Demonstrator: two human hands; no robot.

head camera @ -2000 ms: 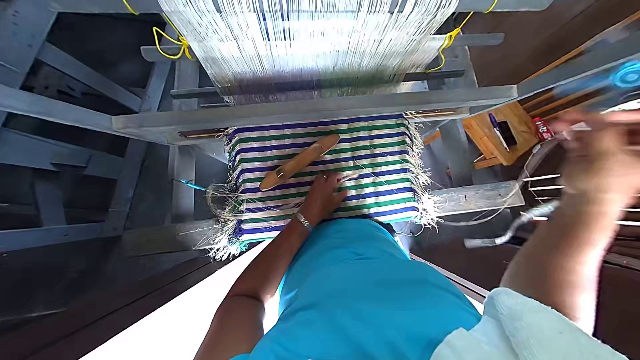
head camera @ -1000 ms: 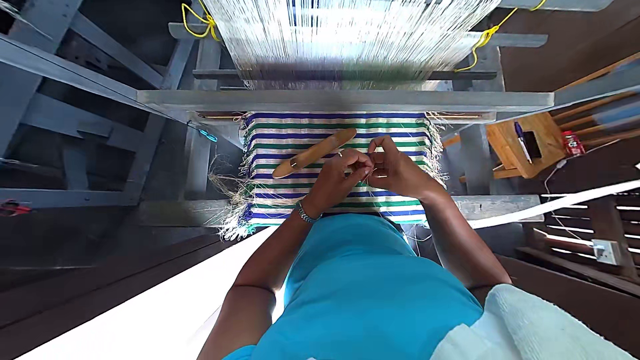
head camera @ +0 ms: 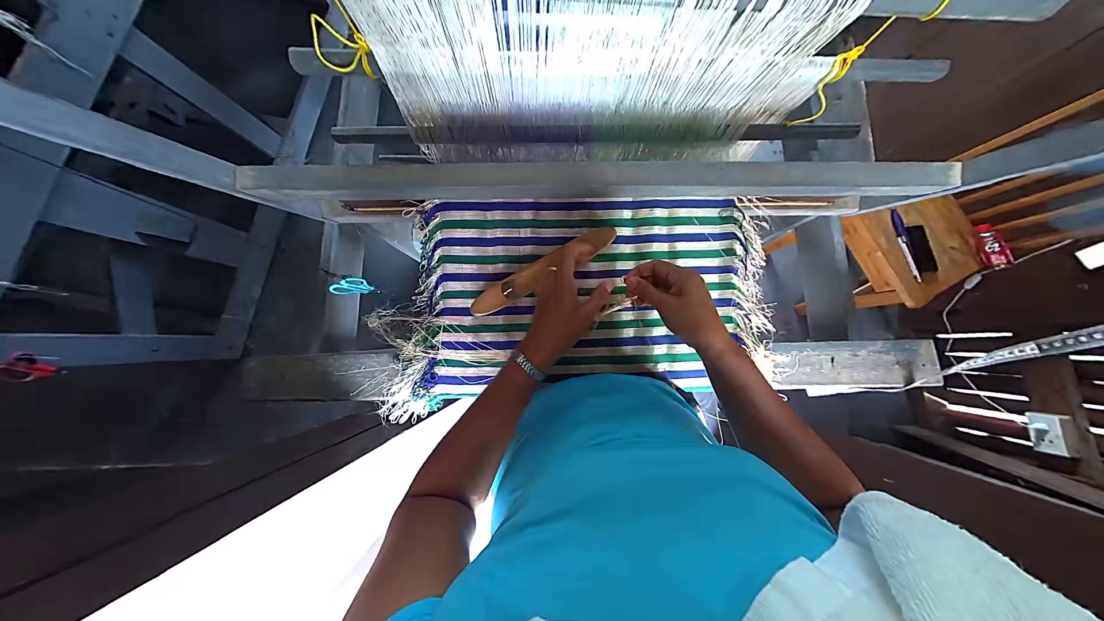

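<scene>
Cloth striped in purple, green and off-white (head camera: 586, 343) lies on a wooden floor loom, with loose fringe along both sides. A wooden boat shuttle (head camera: 493, 299) rests slantwise on it. My left hand (head camera: 565, 306) is over the shuttle's middle, its fingers spread near some pale thread; whether it grips any of that is unclear. Beside it on the right, my right hand (head camera: 677, 297) pinches fine pale thread (head camera: 623, 299) between thumb and fingertips. White warp threads (head camera: 586, 86) stretch away beyond the loom's wooden beater (head camera: 595, 179).
Light-blue-handled scissors (head camera: 349, 285) are left of the cloth; red-handled ones (head camera: 26, 367) lie farther left. At right, a wooden stool (head camera: 944, 246) holds a pen (head camera: 906, 241) and a dark object, with a red can (head camera: 992, 246) beside it. Yellow cords (head camera: 832, 82) hang from the loom.
My right hand, out at the far right two seconds ago, is over the cloth beside my left. Since one second ago the hands have moved slightly apart, and my left has shifted over the shuttle.
</scene>
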